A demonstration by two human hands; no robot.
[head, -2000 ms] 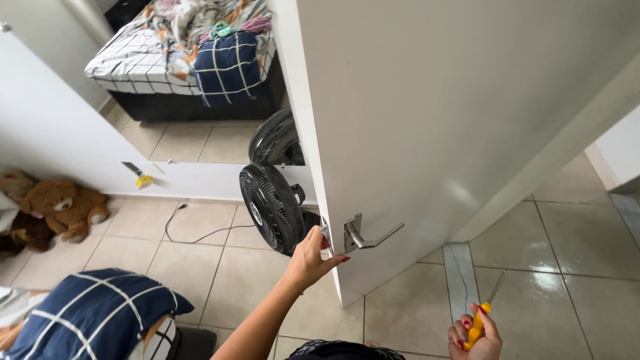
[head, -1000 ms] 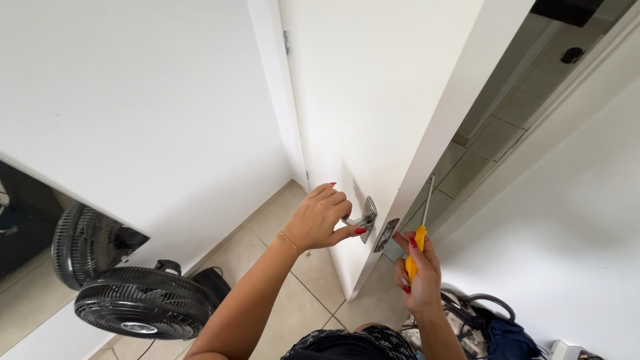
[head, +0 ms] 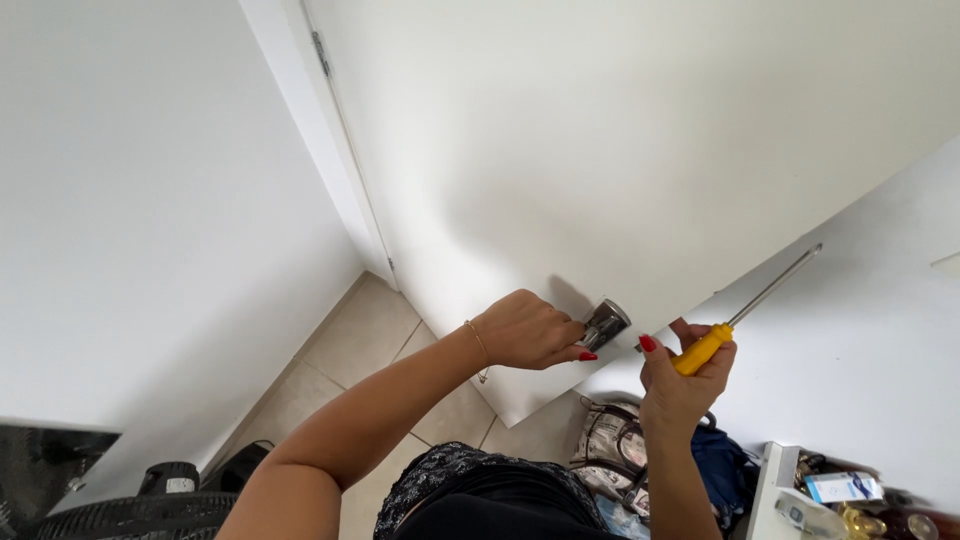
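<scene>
My left hand (head: 531, 331) is closed around the lever of a metal door handle (head: 606, 324), near the free edge of a white door (head: 600, 165). At the door's edge, my right hand (head: 684, 375) holds a screwdriver (head: 705, 350) with a yellow handle, its long metal shank pointing up and to the right, away from the door. The thumb of that hand is beside the latch at the door edge; whether it touches it I cannot tell.
Hinges (head: 321, 54) join the door to its frame at the left. A black fan (head: 142, 516) stands at the lower left beside a mirror (head: 52, 461). Bags (head: 611, 442) lie on the tiled floor below my right hand. A white shelf unit (head: 772, 487) with bottles is at the lower right.
The view has swung to the right. The left hand has stayed at the handle. The door stands nearer the wall at the right than a second ago, and the screwdriver now leans further right.
</scene>
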